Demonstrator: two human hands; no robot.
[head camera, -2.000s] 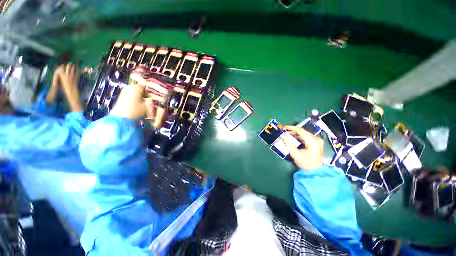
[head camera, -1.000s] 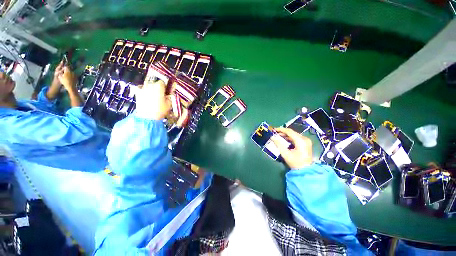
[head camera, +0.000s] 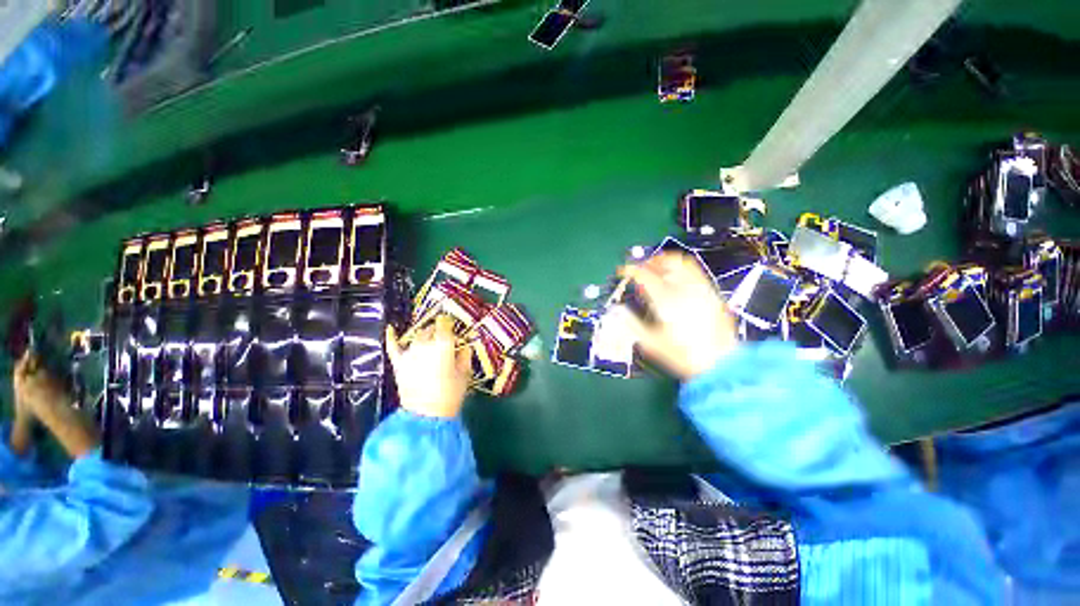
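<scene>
My left hand (head camera: 432, 367) is on a fanned stack of red-and-white front housings (head camera: 503, 326) at the centre of the green bench, with its fingers around the stack's near left side. My right hand (head camera: 673, 310) is blurred, at the left edge of the LCD heap (head camera: 764, 296). A dark shape shows at its fingertips, but I cannot tell if it is held. An LCD module with a yellow flex (head camera: 574, 340) and a pale one (head camera: 612, 346) lie beside each other just left of my right hand.
The black blister tray (head camera: 255, 355) is at the left, with housings in its top row. A pale metal arm (head camera: 829, 95) slants over the bench behind the heap. A whitish lump (head camera: 898, 207) and darker phone assemblies (head camera: 959, 310) are at the right. Another person's hands (head camera: 53, 403) are far left.
My left hand has brought the housings from over the tray to the bench, where two housings lay. My right hand has shifted off the two LCD modules towards the heap. The view has turned right.
</scene>
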